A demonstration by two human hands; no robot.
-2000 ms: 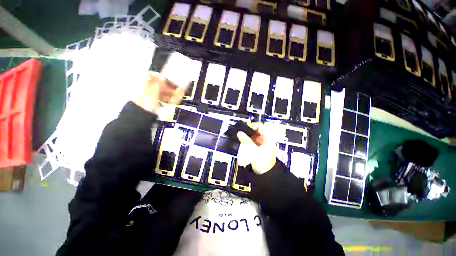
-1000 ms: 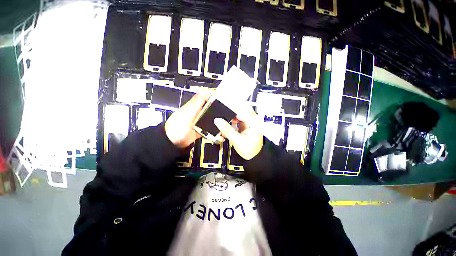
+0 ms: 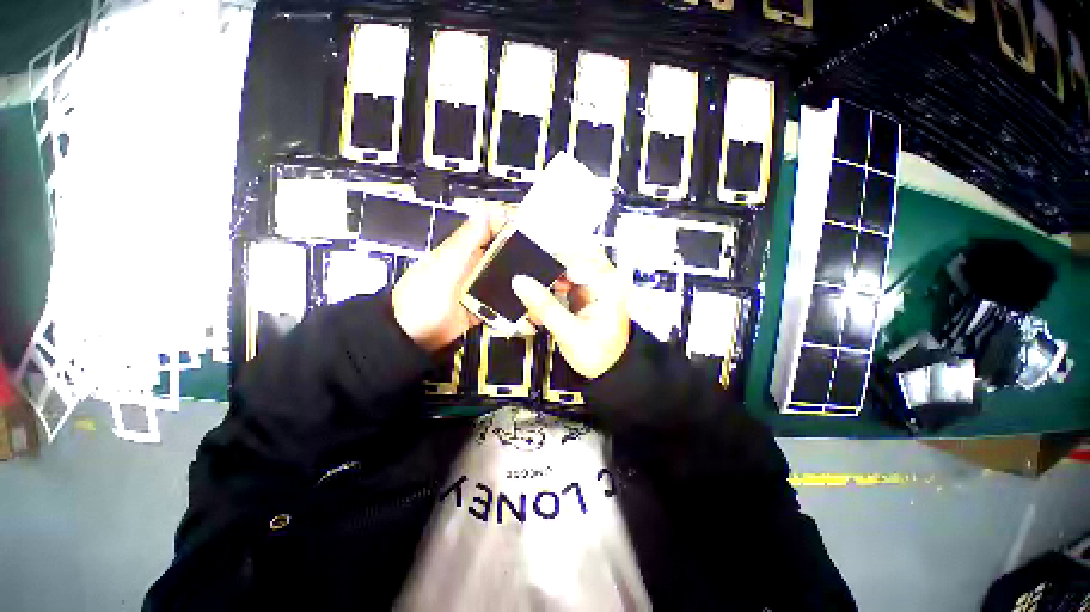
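Observation:
I hold a phone display assembly, tilted, above the black blister tray. Its dark part faces up, with a gold rim at the lower end and a white part at the upper right. My left hand grips its left edge. My right hand holds its right side, with the thumb on the dark area. Other displays lie upright in the tray's upper row. A sticker sheet lies across the middle row, partly hidden by my left hand.
A bright pile of waste liner frames is at the left. Stacked sticker sheets lie right of the tray. Peeled film scraps are on the green mat at the right. More black trays are stacked at the upper right.
Two seconds ago my hands were apart, my left by the white pile and my right over the sticker sheet. Since one second ago both hold the display, nearly still; the view has shifted slightly.

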